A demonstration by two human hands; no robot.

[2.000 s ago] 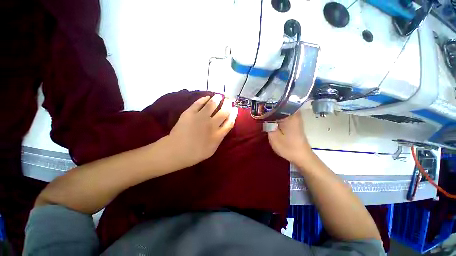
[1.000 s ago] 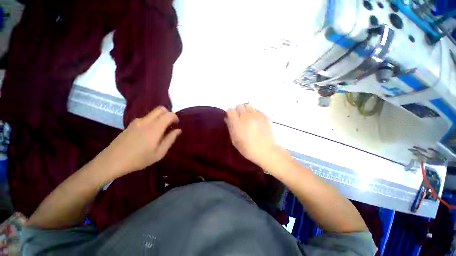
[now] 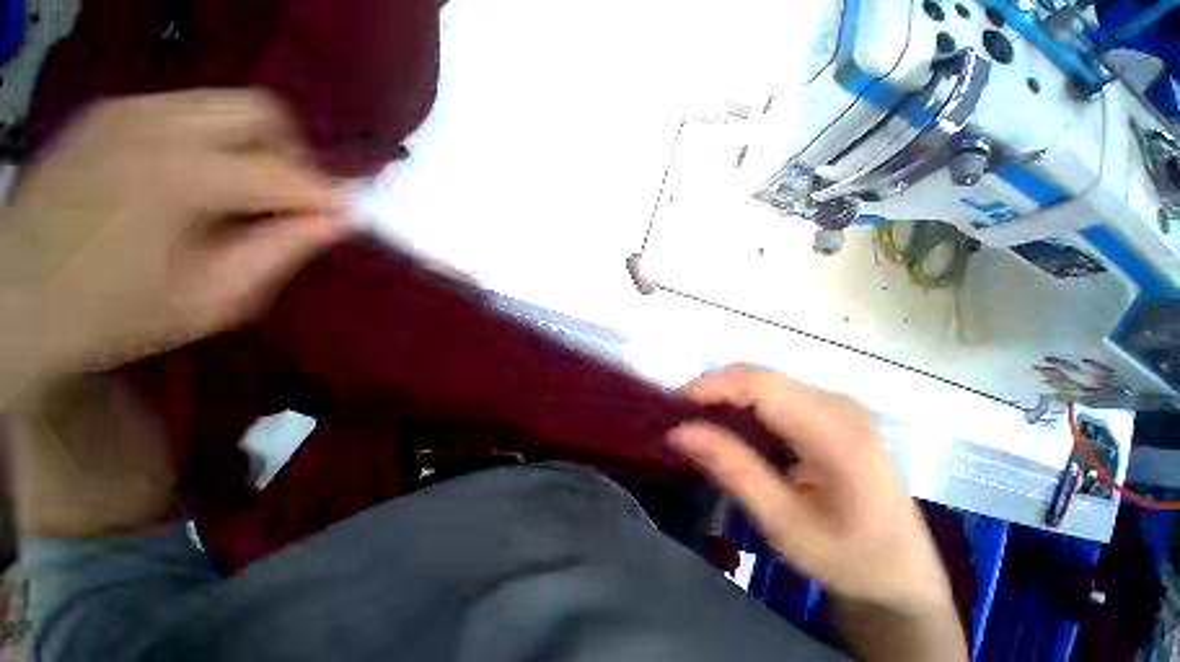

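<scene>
My left hand [image 3: 194,220], blurred, is raised at the left and pinches one end of a dark red garment piece [image 3: 505,369]. My right hand [image 3: 822,485] pinches its other end at lower centre right. The piece is stretched between the hands, over the table's front edge and in front of my body. More of the maroon garment [image 3: 349,78] lies at the upper left, partly hidden by my left hand. The white and blue sewing machine head [image 3: 958,142] stands at the upper right, with no cloth under its presser foot [image 3: 789,188].
The white table [image 3: 557,155] has a printed ruler strip [image 3: 996,479] along its front edge. A small dark tool [image 3: 1064,494] and an orange-red cord [image 3: 1100,472] are at its right end. Blue crates [image 3: 1035,582] stand below right.
The cloth has left the presser foot and come toward my body. My left hand has moved up and left, my right hand right and down, and the cloth is now stretched between them.
</scene>
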